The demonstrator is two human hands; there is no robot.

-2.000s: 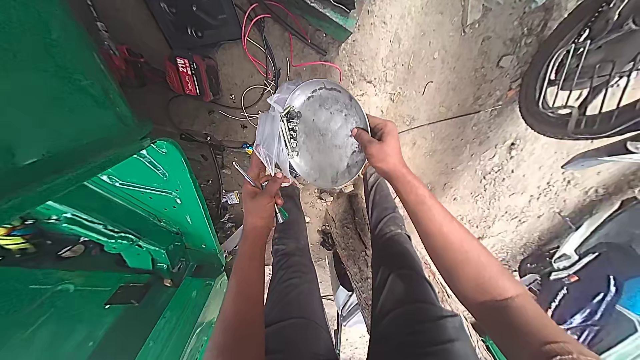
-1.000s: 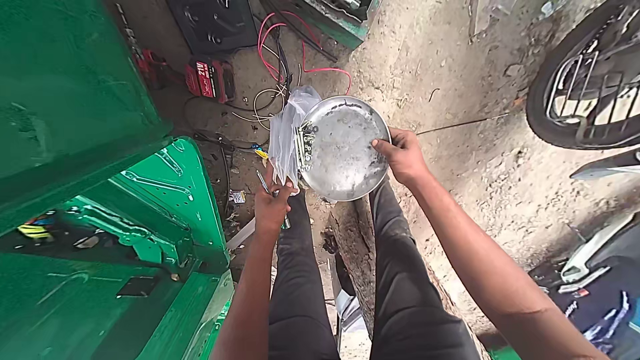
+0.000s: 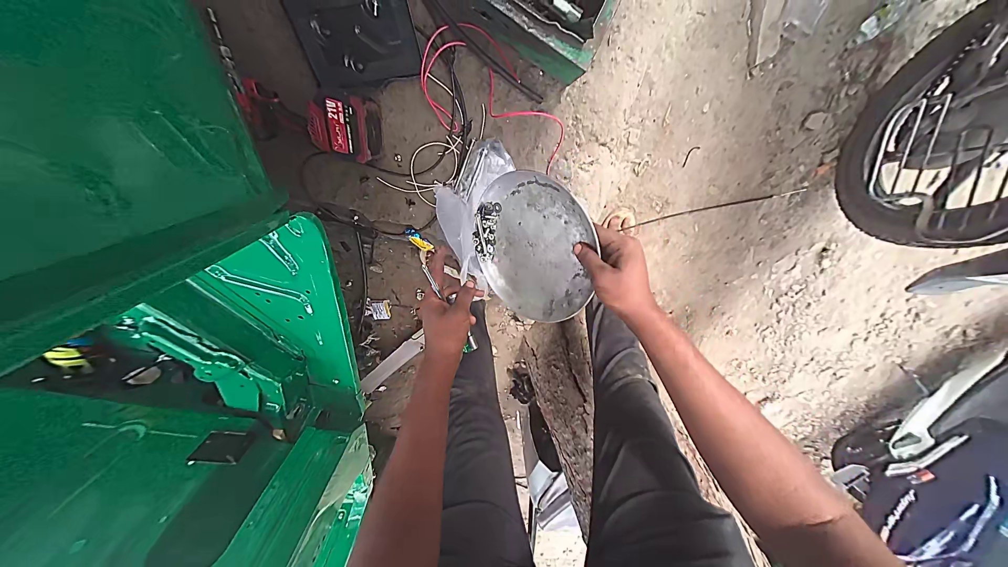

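My right hand (image 3: pixel 618 268) grips the right rim of a round metal plate (image 3: pixel 543 252), thumb on top. Several small nuts and bolts (image 3: pixel 486 232) lie gathered at the plate's left side. A clear plastic bag (image 3: pixel 461 209) is against that left edge, its lower end pinched by my left hand (image 3: pixel 453 307). The same hand holds a thin metal tool (image 3: pixel 431 279), whose green end shows below the fingers; its exact kind cannot be told. Whether the bag holds anything is unclear.
Green metal body panels (image 3: pixel 299 291) fill the left side. A red 21V battery tool (image 3: pixel 342 126) lies on the ground by red, black and white wires (image 3: pixel 535 116). A log (image 3: pixel 559 394) runs between my legs. A motorcycle wheel (image 3: pixel 866 181) stands at the right.
The plate looks more tilted, and the small hardware now shows more plainly at its left side. Both hands keep their hold on the plate, bag and tool.
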